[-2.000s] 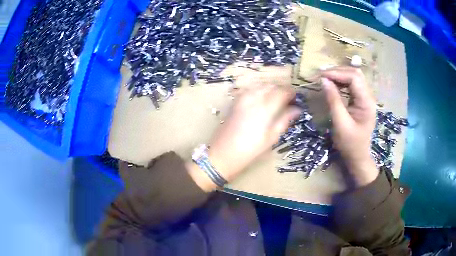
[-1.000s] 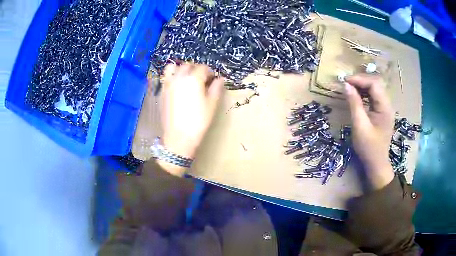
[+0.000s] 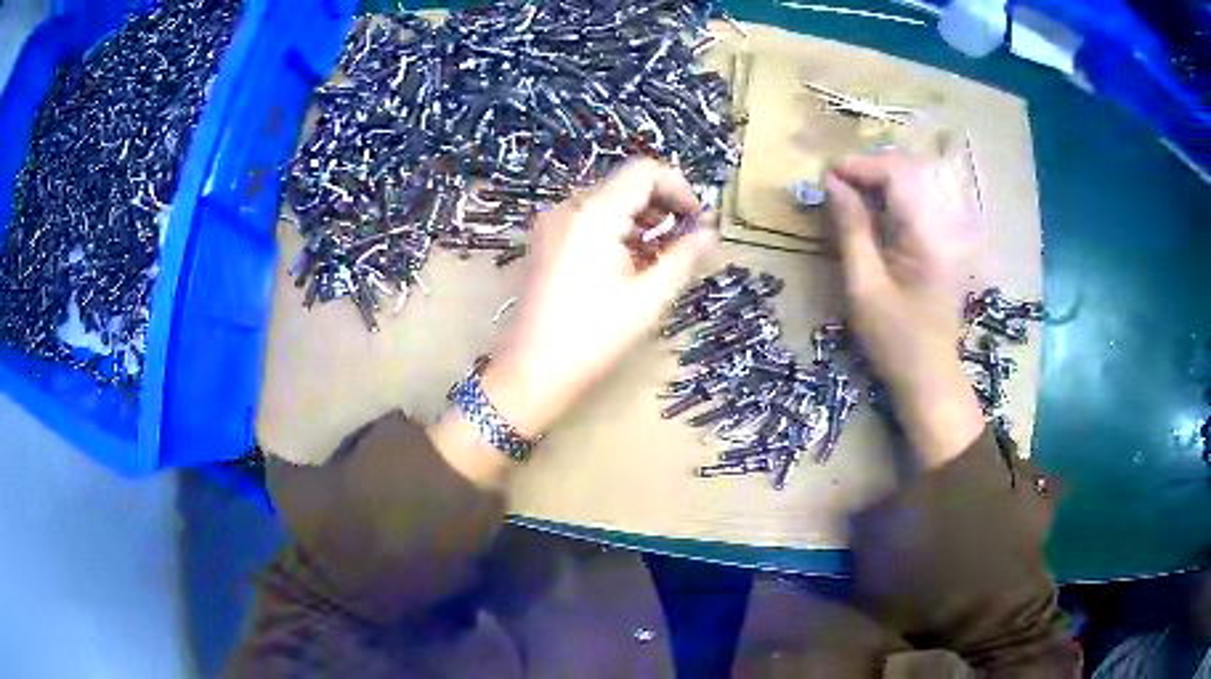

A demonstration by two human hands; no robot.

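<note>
My left hand (image 3: 584,285) is over the sheet between the main pile and centre pile. Its curled fingers pinch a small dark-and-silver part (image 3: 660,228), blurred. My right hand (image 3: 910,265) is over the cardboard squares (image 3: 777,159), fingertips pinched beside a white blob (image 3: 807,192). The thin stick seen there earlier is too hidden to make out now. The main pile of parts (image 3: 531,106) lies at the upper left. The centre pile of parts (image 3: 757,378) lies between my hands. The right-hand pile (image 3: 996,352) is partly behind my right wrist.
A blue plastic bin (image 3: 219,226) full of similar parts stands at left. Spare sticks (image 3: 857,104) lie on the squares. The tan cardboard sheet (image 3: 359,385) lies on a green bench top (image 3: 1129,398). A white round object (image 3: 972,27) is at the top right.
My left hand has moved from the main pile's lower edge rightward, toward the squares, with a small part in its fingers. My right hand stays pinched by the squares. The view has shifted.
</note>
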